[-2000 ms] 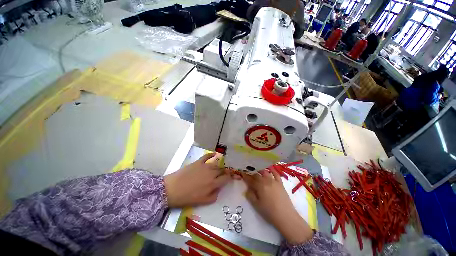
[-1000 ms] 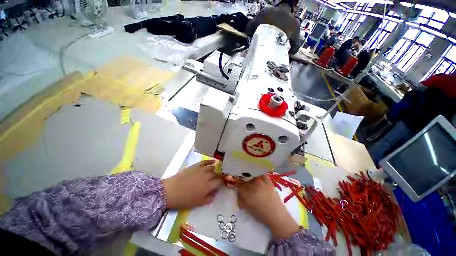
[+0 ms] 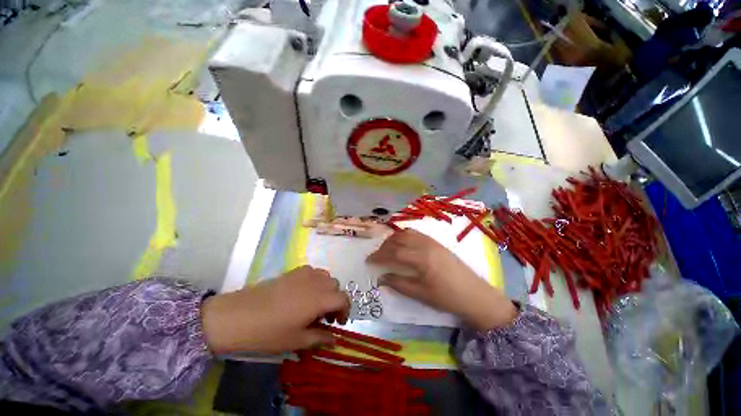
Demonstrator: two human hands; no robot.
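Several small metal rings (image 3: 365,301) lie in a loose cluster on the white work plate (image 3: 345,262). My left hand (image 3: 280,313) is left of the rings, fingers curled over the ends of red strips (image 3: 366,343); its grip is partly hidden. My right hand (image 3: 431,276) is just above and right of the rings, palm down, fingers apart, with nothing visible held. More red strips (image 3: 357,388) lie side by side at the bottom edge. The pinkish clamp (image 3: 345,227) shows under the white sewing machine head (image 3: 386,93), with no hand on it.
Sewn red tabs (image 3: 435,209) trail right from the clamp to a big heap (image 3: 609,236). A crumpled clear plastic bag (image 3: 674,325) is below the heap. A monitor (image 3: 699,130) stands at right. Yellow tape (image 3: 165,203) marks the table at left.
The view has tilted down and closer. Both hands have left the clamp area and come back toward me, the left to the red strips, the right beside the rings. The clamp is now uncovered.
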